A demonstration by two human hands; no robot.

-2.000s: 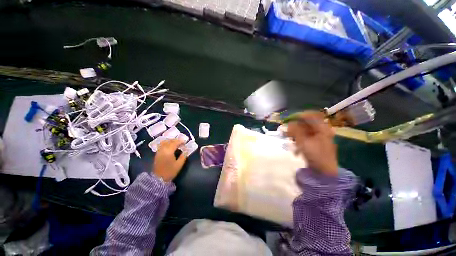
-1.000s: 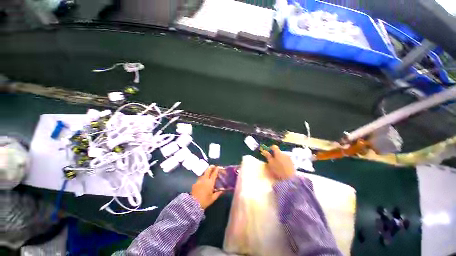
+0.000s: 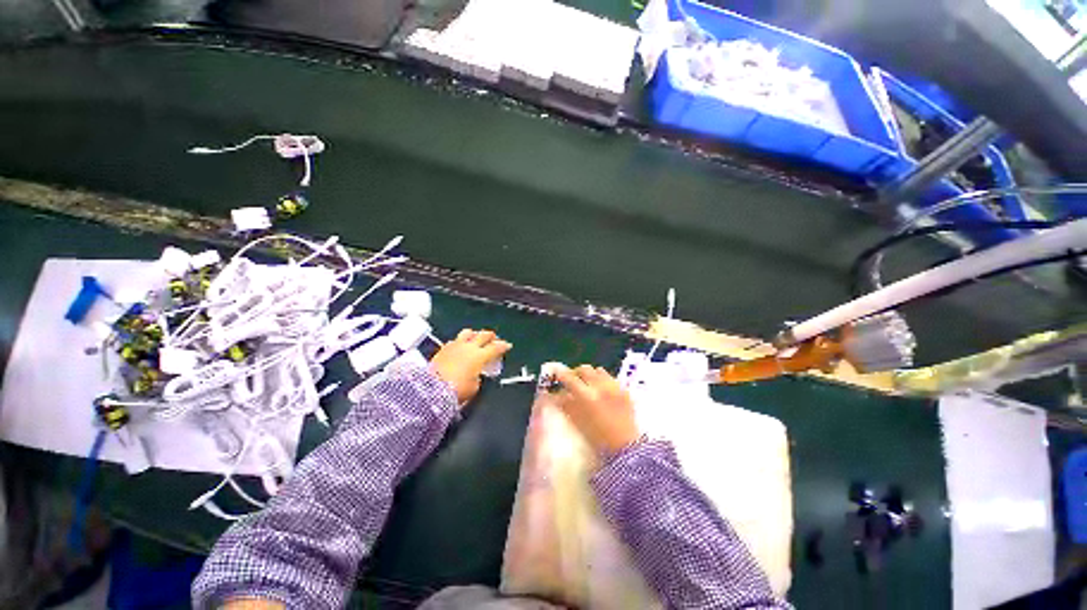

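My left hand (image 3: 469,363) is near the bench middle, its fingertips closed on a small white piece that looks like an adapter housing, mostly hidden. My right hand (image 3: 592,403) is at the top left corner of the cream-white pad (image 3: 715,477), fingertips closed on a small dark circuit board (image 3: 551,379) with a white part. A small white piece (image 3: 517,378) shows between the hands; I cannot tell what bears it. Loose white housings (image 3: 372,354) lie left of my left hand, partly behind the sleeve.
A pile of white cords (image 3: 268,322) with circuit boards covers a white sheet (image 3: 42,358) at left. An orange-handled tool (image 3: 787,361) lies beyond the pad, at right. Small black parts (image 3: 880,522) lie right. Beyond the belt (image 3: 477,203) are a blue bin (image 3: 775,137) and white trays (image 3: 525,48).
My right hand has moved from the orange tool to the pad's left corner. My left hand has left the purple phone-like object, no longer visible. The lone housing near it is gone from its spot.
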